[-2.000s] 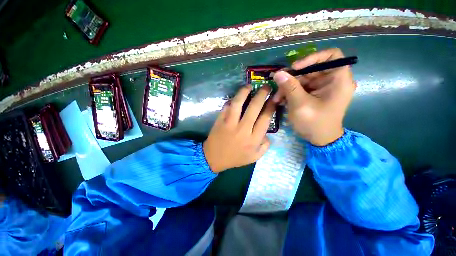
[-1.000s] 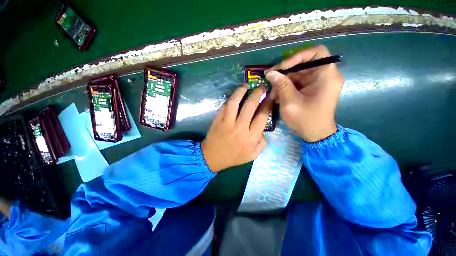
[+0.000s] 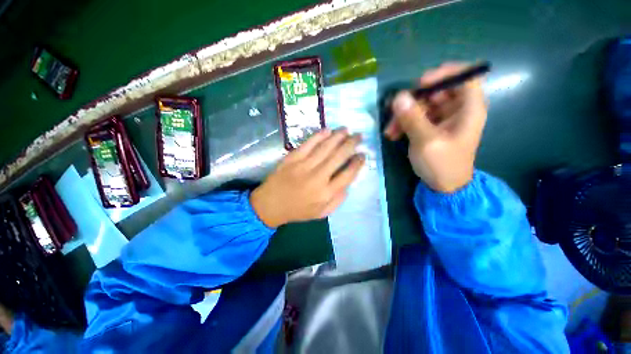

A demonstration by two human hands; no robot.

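A phone unit [image 3: 300, 104] with a dark red frame, green board at its top end and pale lower area lies in front of me. The pale sticker sheet [image 3: 360, 228] lies beside it, with yellow-green tape [image 3: 354, 57] at its top end. My left hand [image 3: 308, 178] lies palm down, fingers at the phone's lower end and on the sheet. My right hand [image 3: 443, 128] holds a slim black pen-like tool [image 3: 453, 79] right of the sheet. This hand is blurred, and the tool's tip is hidden or too blurred to tell.
More phone units lie to the left, one single [image 3: 178, 137] and others stacked [image 3: 113, 166] on pale-blue paper [image 3: 104, 231]. A black tray [image 3: 28, 290] is at far left. One unit [image 3: 54, 72] lies on the green belt beyond the worn whitish edge [image 3: 277, 36]. A fan [image 3: 609, 231] is at right.
My right hand has moved off the phone to beyond the sheet's right side. My left hand has slid down from the phone's board, uncovering it. The view has shifted right, and the fan shows more.
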